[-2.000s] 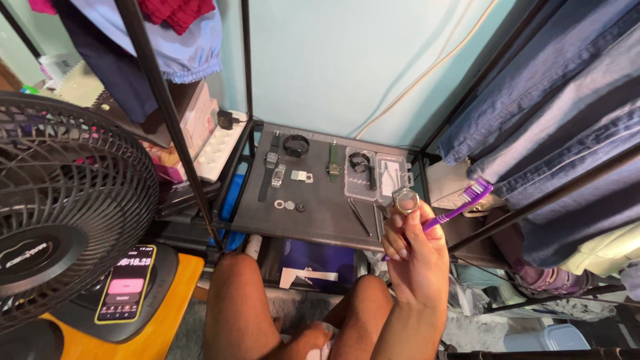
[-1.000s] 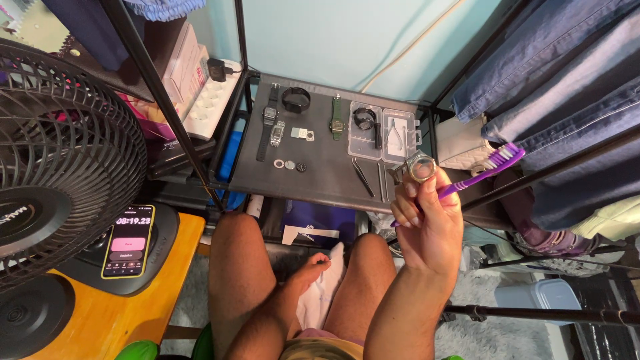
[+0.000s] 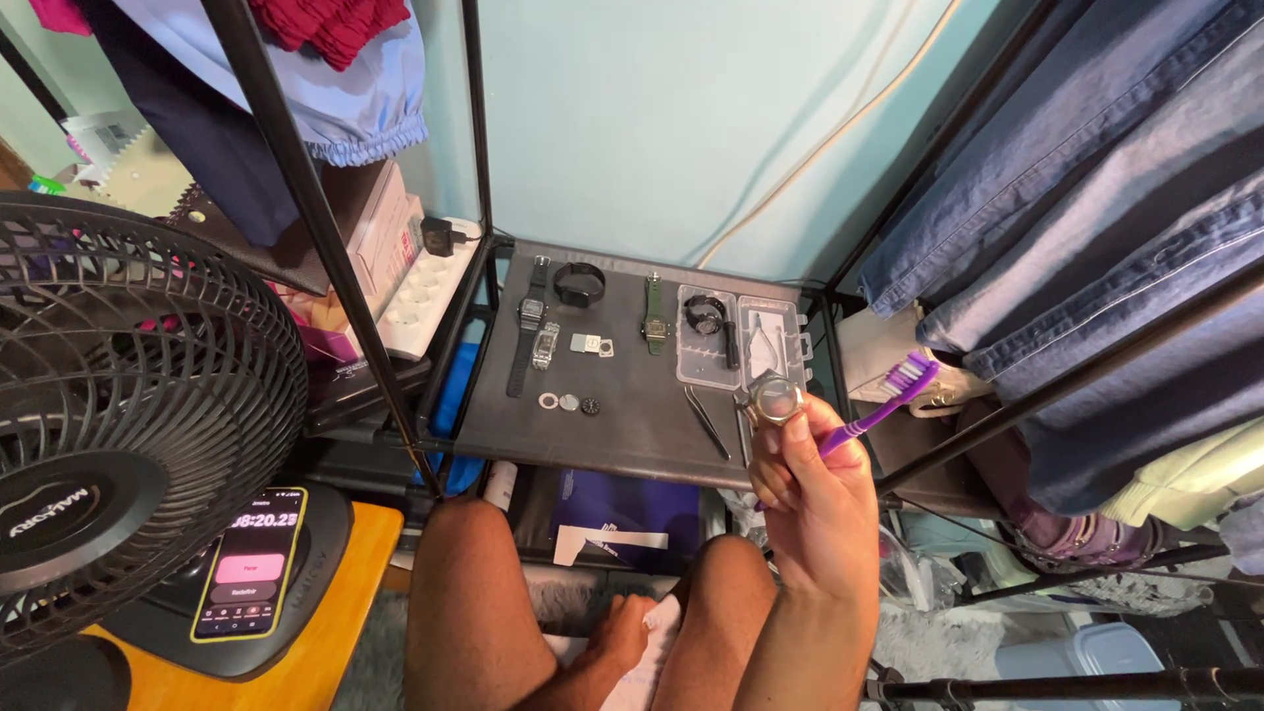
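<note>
Raised over the shelf's right front, my right hand [image 3: 815, 464] holds a metal watch case [image 3: 775, 398] at the fingertips and a purple toothbrush [image 3: 879, 403], bristles up, in the same grip. Between my thighs, my left hand [image 3: 629, 632] is closed on a white cloth [image 3: 657, 642]. On the grey shelf [image 3: 622, 415] lie a black-strapped watch [image 3: 531, 314], a black watch [image 3: 579, 284], a metal watch [image 3: 545, 346] and a green-strapped watch [image 3: 655, 321]. Small watch parts [image 3: 570, 402] lie nearer the front. Tweezers [image 3: 707, 423] are left of my right hand, below an open clear plastic case [image 3: 706, 367].
At the left stand a black fan [image 3: 128, 425] and a lit phone [image 3: 252, 563] on its base. Black rack poles [image 3: 316, 227] flank the shelf. Jeans [image 3: 1086, 197] hang at the right. A power strip [image 3: 430, 291] is beyond the left pole.
My left hand, seen with the cloth between my thighs one second ago, is now lower and closed on it. My right hand still holds the watch case and toothbrush.
</note>
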